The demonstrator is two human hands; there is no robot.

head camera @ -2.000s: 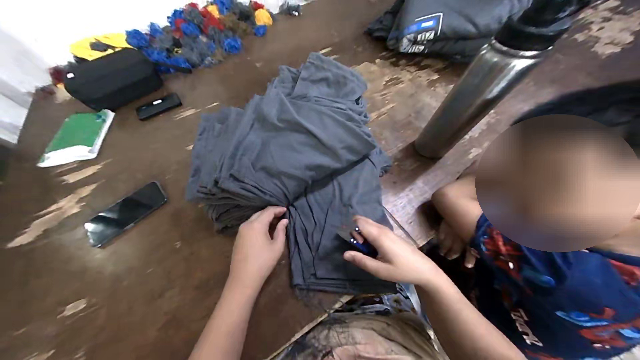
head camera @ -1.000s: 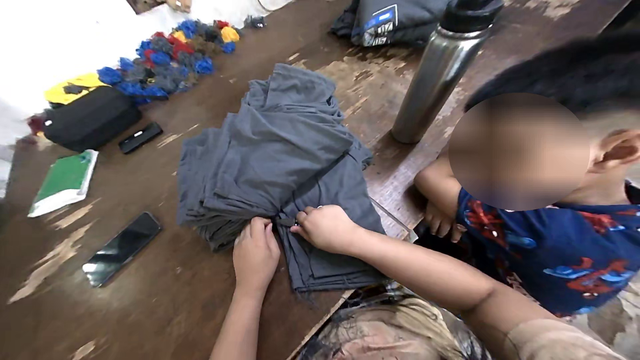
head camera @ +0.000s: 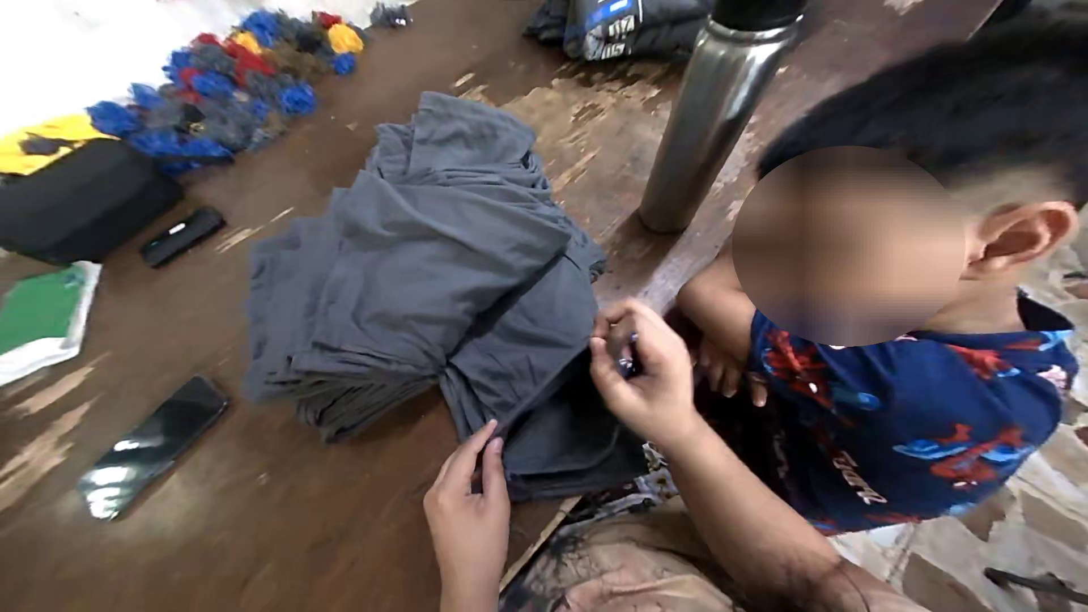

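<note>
A pile of folded dark grey cloth garments lies on the wooden table. One more grey cloth piece extends from under its lower right side over the table's near edge. My left hand pinches that piece's edge between thumb and fingers. My right hand is at the piece's upper right edge, fingertips closed on the fabric; a small shiny dark object, not clearly identifiable, shows inside its curled fingers.
A steel bottle stands beyond my right hand. Close on the right, a person leans at the table. Leftward lie a smartphone, a green-and-white packet, a black case, a small black object and coloured cloth bundles. Folded dark clothing lies behind.
My hands, close together at the pile's near corner a second ago, are now apart. My right hand has moved right with the cloth edge, which is lifted and spread.
</note>
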